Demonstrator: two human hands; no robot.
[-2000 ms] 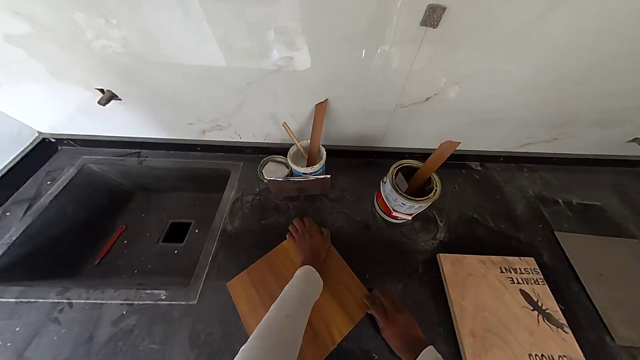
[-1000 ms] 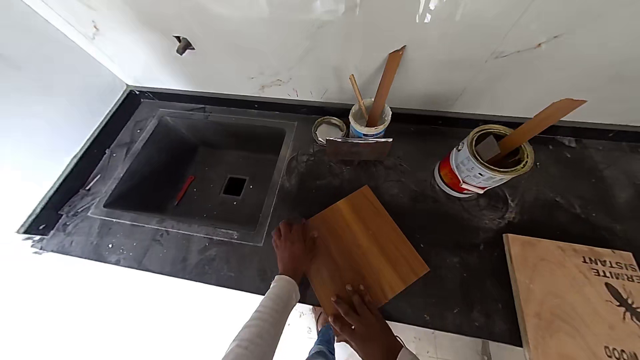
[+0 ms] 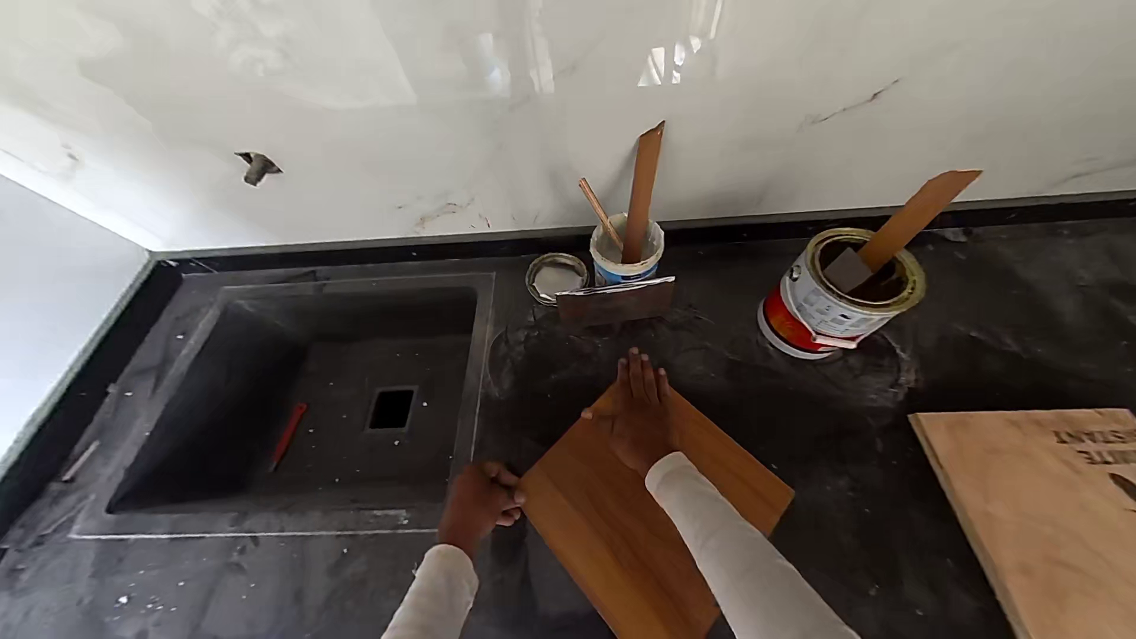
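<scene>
A square wood-grain board point(image 3: 612, 524) lies turned cornerwise on the black countertop, its near end running out of view at the bottom. My left hand point(image 3: 482, 506) has its fingers curled at the board's left corner, beside the sink edge. Palm down, my right hand point(image 3: 636, 417) rests near the far corner, fingers stretched past the edge and thumb out to the left. Beyond it, a dark flat scraper blade point(image 3: 617, 303) leans by a small white tub point(image 3: 652, 247), which holds a wood strip point(image 3: 643, 191) and a thin stick point(image 3: 601, 211).
A black sink point(image 3: 342, 479) at left contains a red-handled tool point(image 3: 288, 435). Beside the tub lies a round lid point(image 3: 556, 279). A larger can point(image 3: 808, 306) with a wood strip stands at right, near a plywood sheet point(image 3: 1021, 497). A pipe fitting point(image 3: 257, 167) protrudes from the marbled wall.
My right hand has gone from the board's near edge to its far corner over the last second. My left hand stays at the board's left side. The view has shifted.
</scene>
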